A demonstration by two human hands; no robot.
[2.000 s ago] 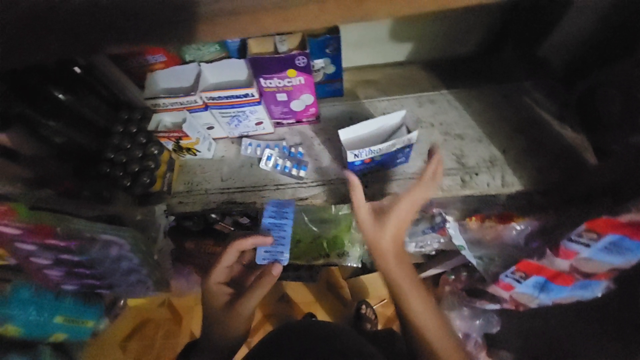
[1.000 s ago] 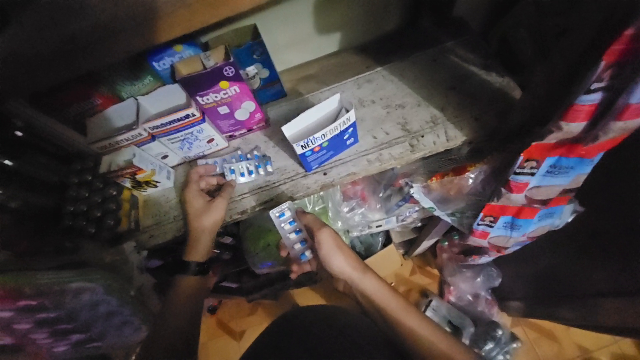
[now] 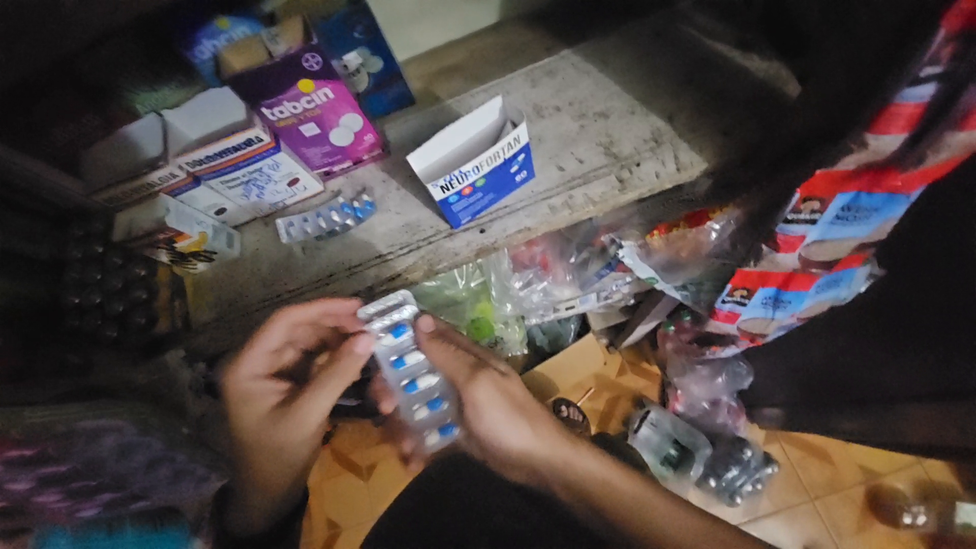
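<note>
My right hand (image 3: 473, 381) holds blister strips of blue-and-white capsules (image 3: 415, 381), two of them it seems, stacked and tilted, in front of the shelf edge. The fingertips of my left hand (image 3: 305, 381) pinch the upper left edge of the strips. Another capsule blister strip (image 3: 328, 217) lies on the wooden shelf (image 3: 602, 122). An opened blue and white Neurofortan carton (image 3: 484, 171) stands to its right, its inside hidden. Behind the strip are a purple Tabcin box (image 3: 316, 114) and opened white medicine cartons (image 3: 252, 168).
Red and blue Quaker sachets (image 3: 801, 290) hang in a strip at the right. Plastic bags (image 3: 480, 305) fill the space below the shelf edge. A clear plastic package (image 3: 671, 450) is low over the tiled floor (image 3: 823, 473). Dark bottles or packs (image 3: 107, 282) are stacked at the left.
My left hand has come away from the strips on the shelf to the ones in my right hand. Earlier, my left hand held a blue blister strip and my right hand was empty. The view has shifted.
</note>
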